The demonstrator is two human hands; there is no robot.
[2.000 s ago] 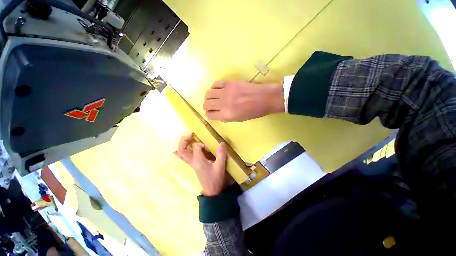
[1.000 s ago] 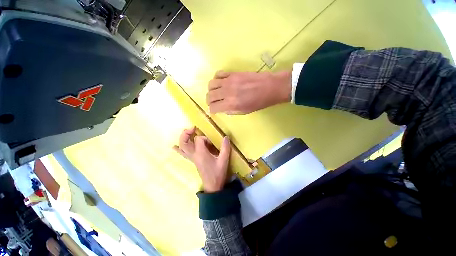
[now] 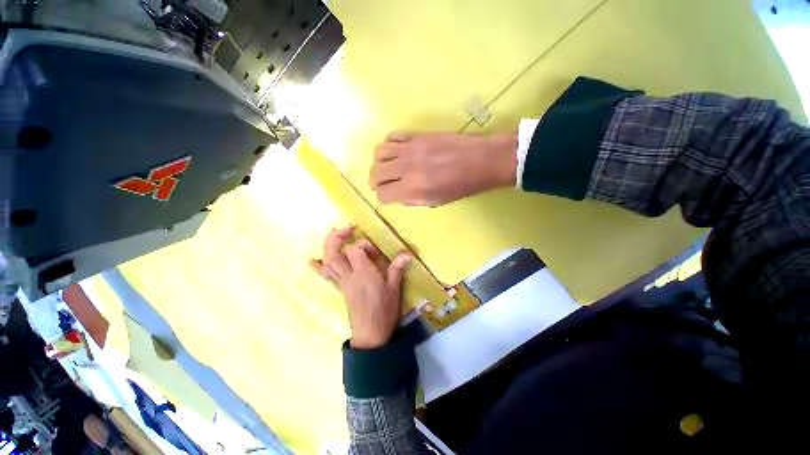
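A large yellow fabric panel [image 3: 524,169] covers the bed on both sides of an amber jig [image 3: 462,310] with a metal fitting at its near end. A narrow yellow strip [image 3: 353,206] runs along the jig to the bright needle area [image 3: 289,133]. My left hand [image 3: 366,289] lies on the near part of the strip, thumb apart on one side and spread fingers on the other. My right hand [image 3: 435,167] rests palm down on the panel beside the strip, fingers bent and together. Its fingertips are partly hidden, so any hold is unclear.
The dark grey machine head [image 3: 98,160] with a red logo fills the upper left. A perforated metal bed [image 3: 275,40] lies behind the needle area. A white plate [image 3: 497,333] with a dark band shows near my body. A brown-red card [image 3: 86,315] and blue straps lie at lower left.
My left hand has flattened, with its thumb now on the strip. The dark gap along the strip looks narrower, and more of the jig's end shows. My right hand has barely moved.
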